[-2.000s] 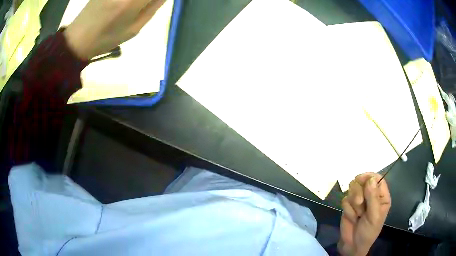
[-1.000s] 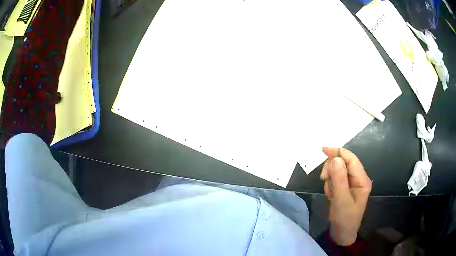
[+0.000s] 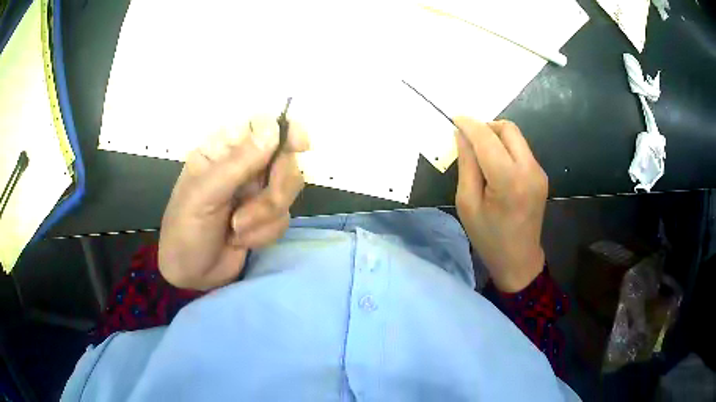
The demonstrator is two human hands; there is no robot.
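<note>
My left hand (image 3: 228,200) pinches a small black workpiece (image 3: 281,135), its thin tip pointing up. My right hand (image 3: 502,188) holds a thin dark probe or needle (image 3: 428,102) between thumb and fingers, pointing up and left. The two hands are apart, and the probe does not touch the workpiece. Both hands are over the near edge of the white work-surface paper (image 3: 235,71). Another dark workpiece (image 3: 13,182) lies on the yellowish liner paper (image 3: 35,208) of the blue tray (image 3: 69,133) at the far left.
A pale stick (image 3: 556,59) lies on the white paper at the upper right. Twisted white plastic or tissue (image 3: 648,129) lies on the dark bench (image 3: 577,129) at right. A box with clear plastic (image 3: 632,306) is below right. A paper slip (image 3: 630,17) shows at the top right.
My left hand has come from the tray at left to the middle, with a black workpiece in it. My right hand has moved up in the picture. The view has shifted, so the papers appear higher.
</note>
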